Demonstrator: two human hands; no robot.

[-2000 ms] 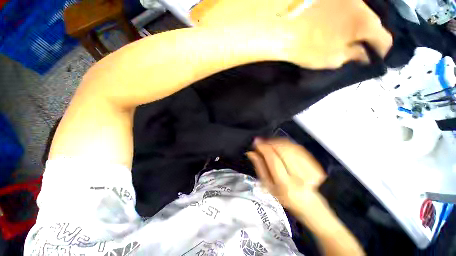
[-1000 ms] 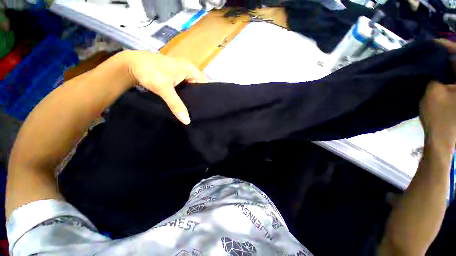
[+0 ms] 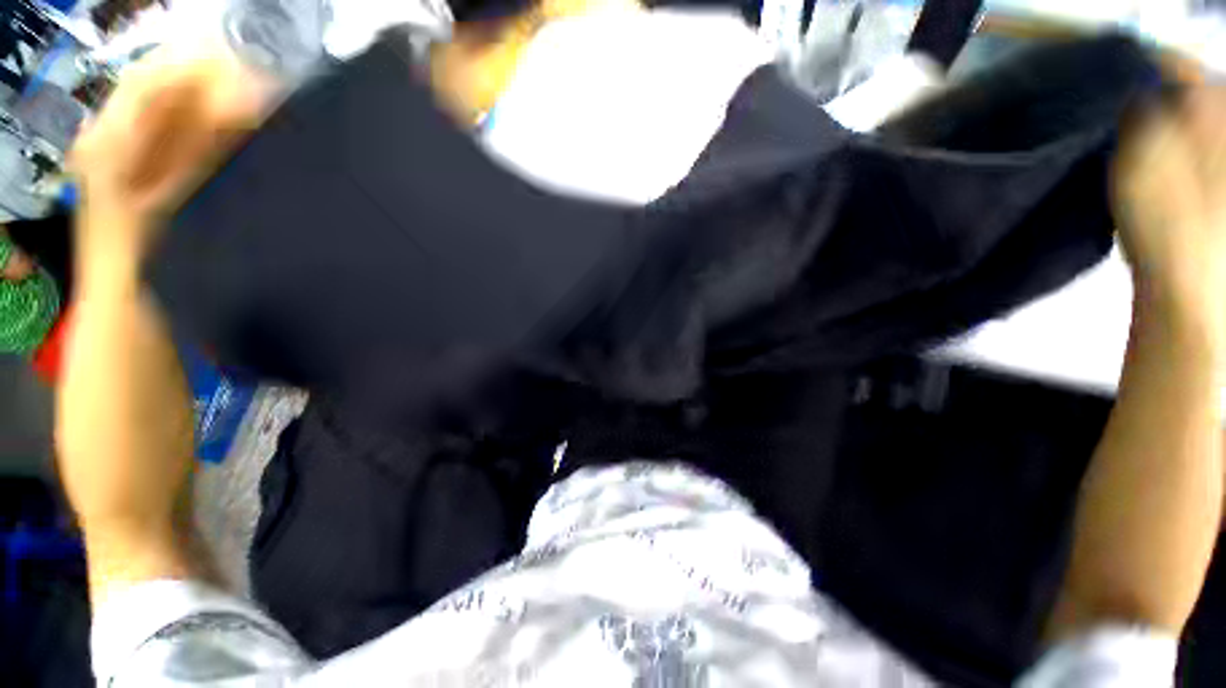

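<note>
A large black garment piece (image 3: 538, 269) is stretched between my hands above the lap and in front of the white table. It sags in the middle and is blurred. My left hand (image 3: 168, 128) grips its left end, raised at the upper left. My right hand (image 3: 1170, 175) grips its other end at the upper right, close to the picture's edge. The fingertips of both hands are blurred and partly hidden.
The white table (image 3: 612, 108) shows behind the cloth, with an orange-brown patch (image 3: 471, 67) at its left. White machine parts stand blurred at the back. Black cloth (image 3: 390, 524) lies over the lap. Blue and red items are at the left.
My left hand has moved left and up and now holds the cloth's left end. The cloth is lifted and spread wider. My right hand still holds its end.
</note>
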